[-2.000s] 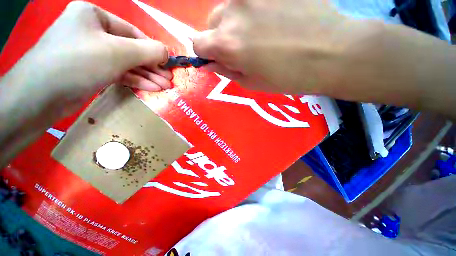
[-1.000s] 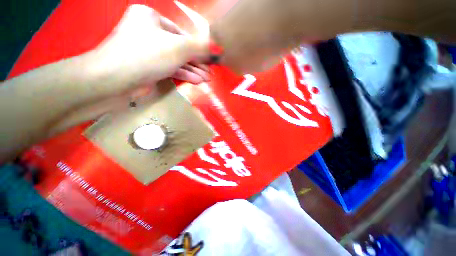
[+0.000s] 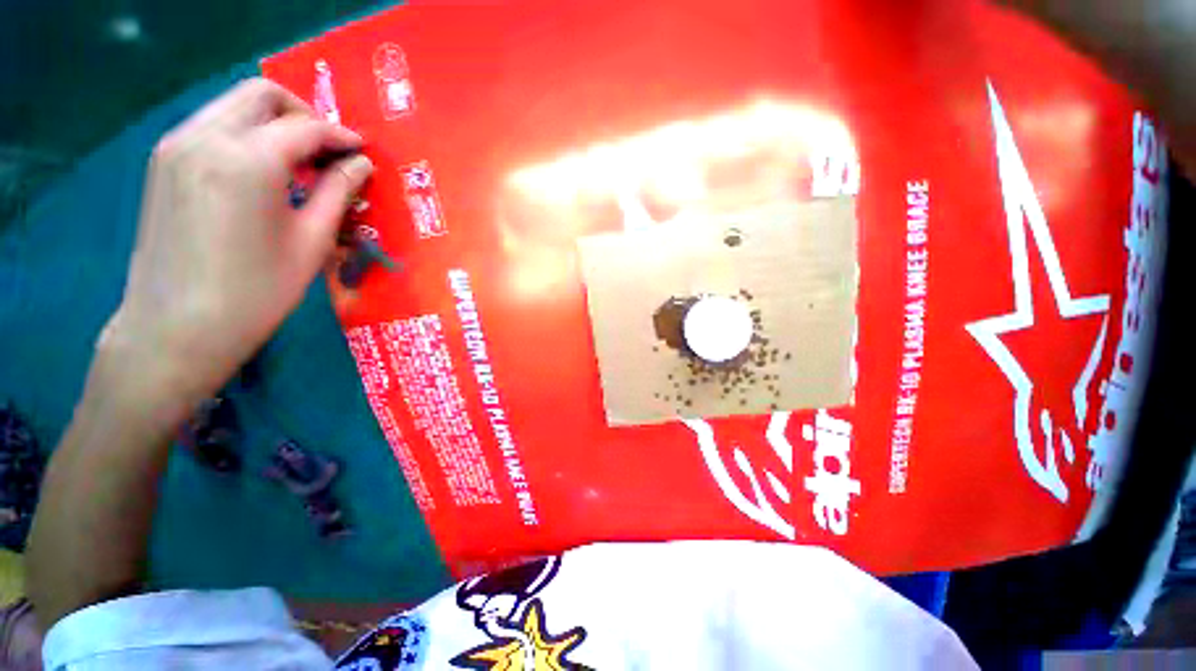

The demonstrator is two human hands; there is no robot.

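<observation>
My left hand (image 3: 217,216) is at the left edge of the red carton panel (image 3: 630,492), thumb and finger pinched on a small black moulded part (image 3: 304,191), mostly hidden by the fingers. Another small dark part (image 3: 365,257) lies just below the fingertips at the panel's edge. A blurred brown shape at the top right corner looks like a bit of my right hand or arm (image 3: 1135,39); its fingers are not visible. The cardboard patch (image 3: 630,354) bears a bright white disc (image 3: 719,328) with brown specks around it.
Several dark parts (image 3: 308,479) lie on the green surface (image 3: 210,537) left of the panel. More dark clumps (image 3: 20,452) show at the far left edge. A black-rimmed tray (image 3: 1036,596) and a bit of blue bin (image 3: 929,600) are at the lower right.
The view has turned. My hands were close together over the panel, the left holding a dark part; now they are far apart, the left at the panel's left edge.
</observation>
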